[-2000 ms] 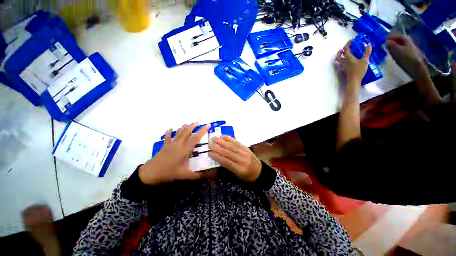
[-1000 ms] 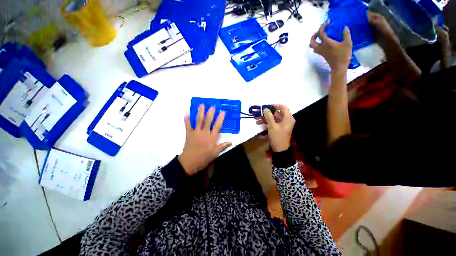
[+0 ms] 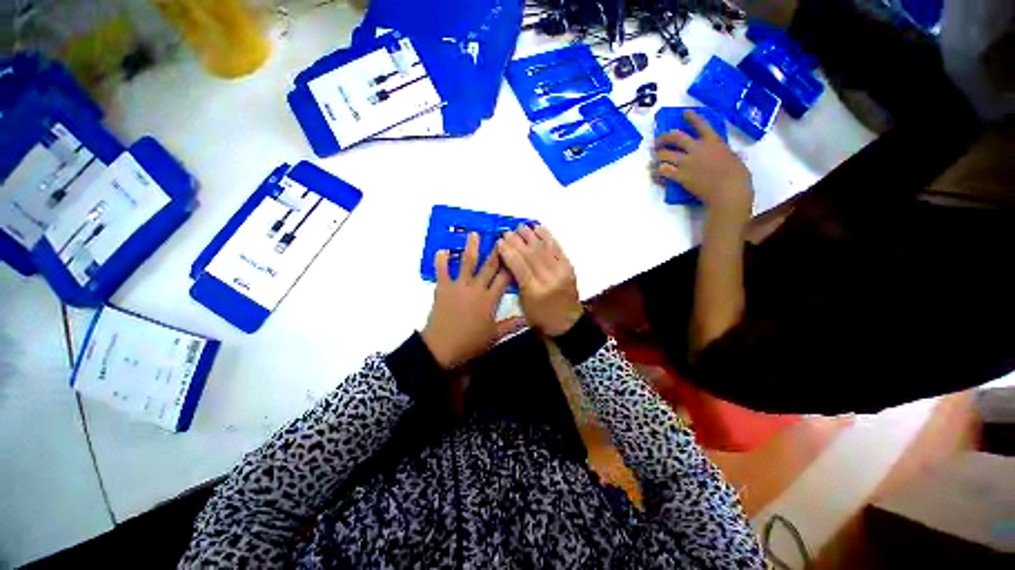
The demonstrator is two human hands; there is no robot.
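Note:
A blue insert tray point(image 3: 443, 228) lies on the table in front of me, with small cable plugs in its face. My left hand point(image 3: 465, 301) rests with spread fingers on its lower left part. My right hand point(image 3: 542, 273) presses with its fingers on the right end of the tray. The black cable coil is hidden, probably under my right hand; I cannot tell exactly. A retail box with a cable picture point(image 3: 276, 245) lies flat to the left of the tray.
Flat cartons point(image 3: 117, 228) overlap at far left, above a box showing its back panel point(image 3: 145, 367). More cartons point(image 3: 373, 95) lie ahead. Filled trays point(image 3: 584, 134) and loose cables point(image 3: 623, 20) lie ahead right. A neighbour's hand point(image 3: 701, 161) covers another tray. A yellow cylinder point(image 3: 217, 33) stands at the far edge.
The retail box left my hands and lies at left. A filled tray came in front of me. My right hand moved from its cable coil onto the tray. The neighbour's hand moved down onto a tray.

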